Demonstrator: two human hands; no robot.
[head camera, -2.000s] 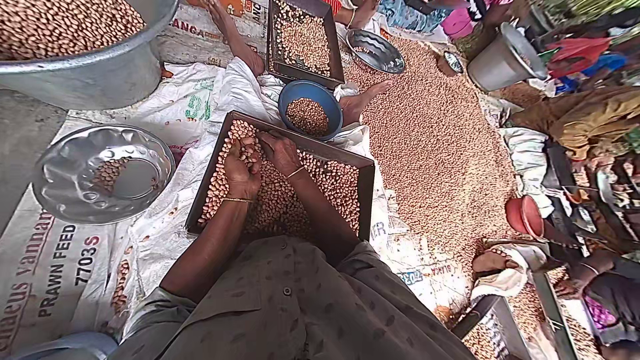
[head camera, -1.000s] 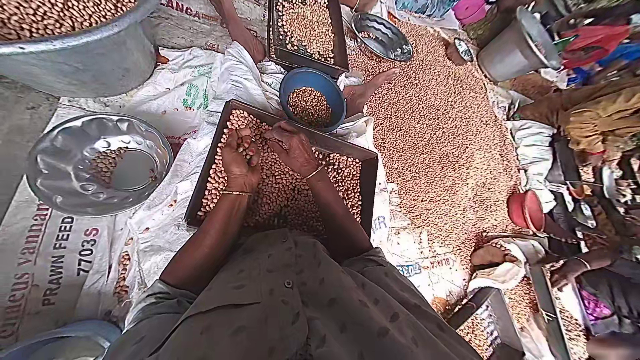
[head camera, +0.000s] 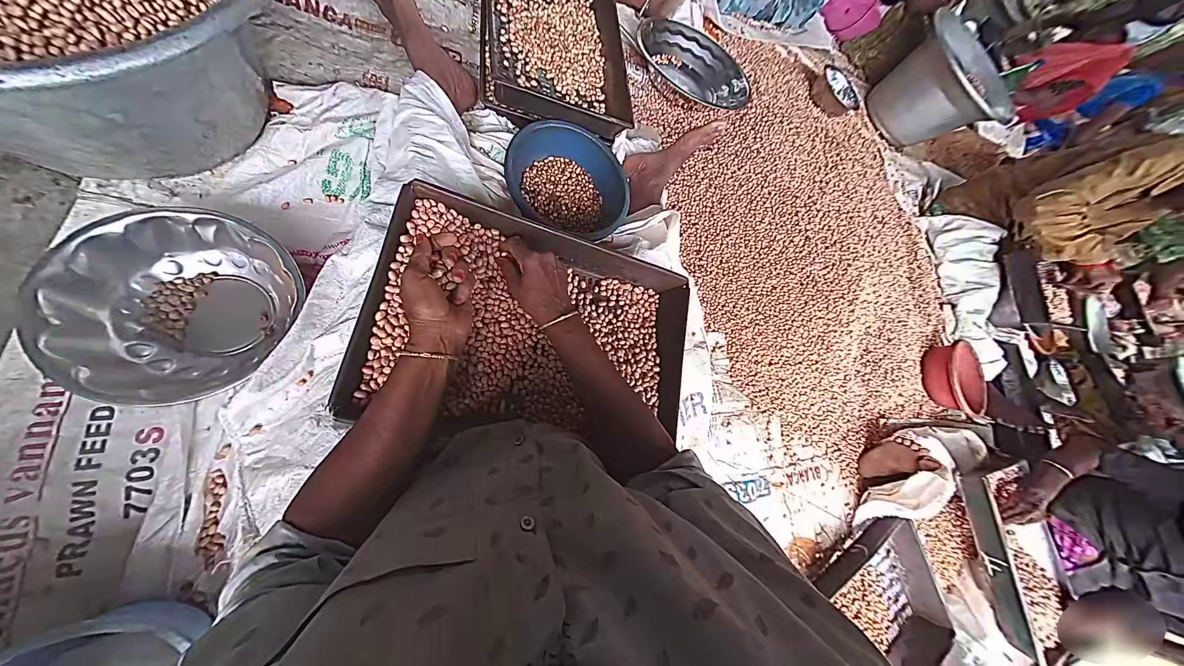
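A dark rectangular tray (head camera: 673, 356) full of reddish-brown nuts or seeds (head camera: 499, 347) lies in front of me. My left hand (head camera: 437, 296) is over the tray's left part, palm up, with several nuts in its curled fingers. Close by on the right, my right hand (head camera: 536, 282) reaches down to the nuts with bent fingers; whether it grips any is hidden. A blue bowl (head camera: 518, 153), partly filled with smaller-looking nuts, touches the tray's far side. To the left, a shiny metal basin (head camera: 79, 305) holds a small heap of nuts.
A large metal tub (head camera: 185, 111) of nuts stands at upper left. Another dark tray (head camera: 620, 69) and a metal bowl (head camera: 694, 65) lie beyond, beside a person's bare foot (head camera: 680, 157). A wide spread of nuts (head camera: 805, 259) covers the ground on the right. Printed sacks (head camera: 102, 509) lie underneath.
My right hand, which was beside my left hand, has shifted a little to the right over the tray. My left hand still holds nuts.
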